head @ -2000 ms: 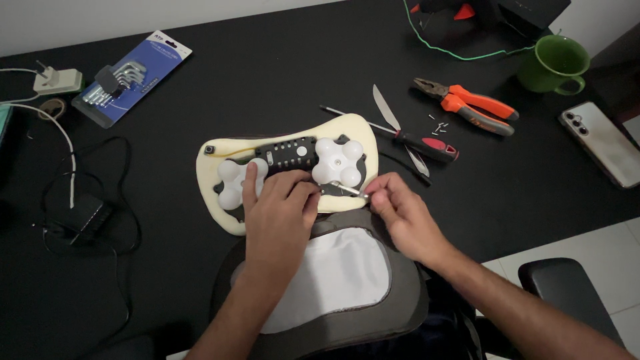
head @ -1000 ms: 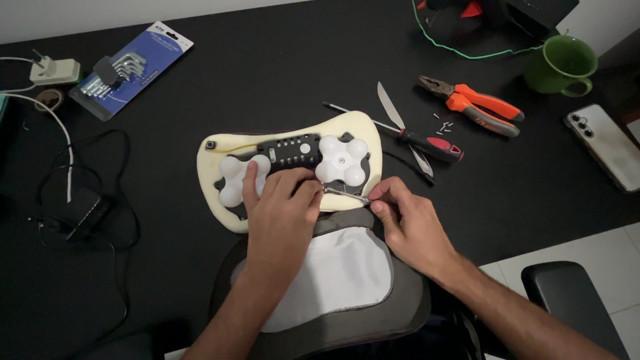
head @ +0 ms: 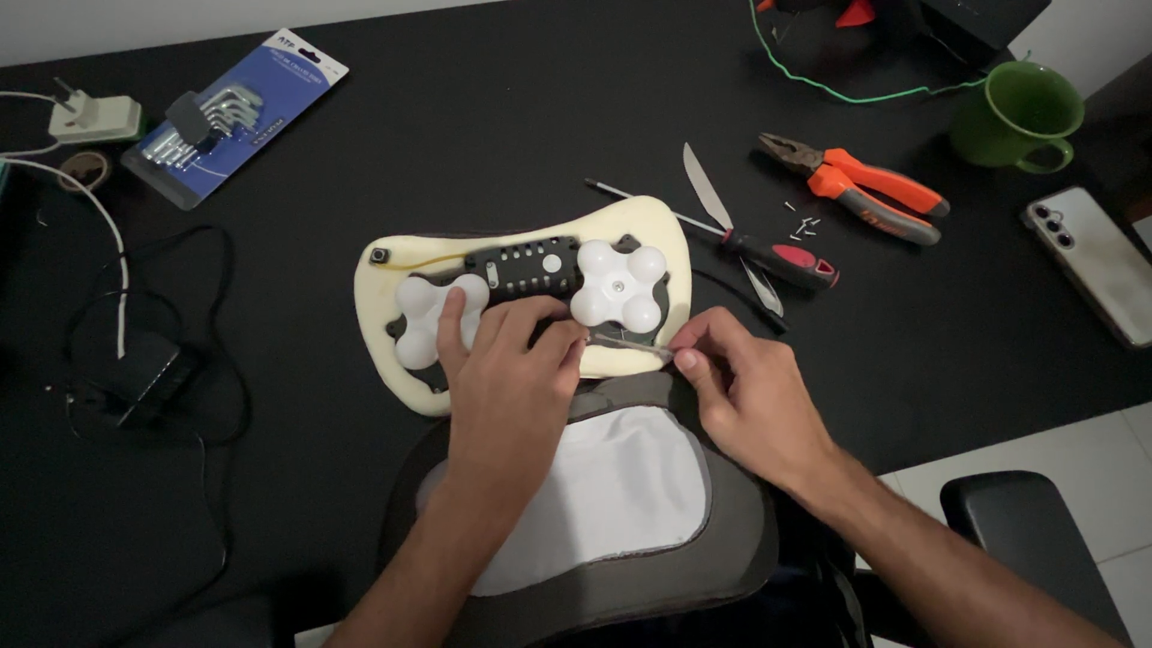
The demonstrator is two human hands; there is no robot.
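An opened massage pillow, its cream foam body (head: 378,351) around a black housing (head: 522,268), lies on the black table. My left hand (head: 517,369) rests over its lower middle, a finger on the left white massage node (head: 418,319); its fingertips pinch the left end of a thin metallic piece (head: 630,344). My right hand (head: 742,378) pinches the right end of that piece near the foam's lower right edge. The right white node (head: 619,286) stands uncovered above it. Below lies the grey cover with a white fabric panel (head: 630,486). What the fingertips hide cannot be told.
Right of the pillow lie a screwdriver (head: 783,259), an open knife or scissor-like blade (head: 706,186), small screws (head: 804,227) and orange-handled pliers (head: 864,193). A green mug (head: 1026,112) and phone (head: 1084,256) sit farther right. Hex keys (head: 216,126), a plug adapter (head: 97,117) and black cables (head: 216,333) are left.
Both hands keep nearly the same places at the pillow's lower edge, with the thin piece between them. The tools beside it have not plainly moved.
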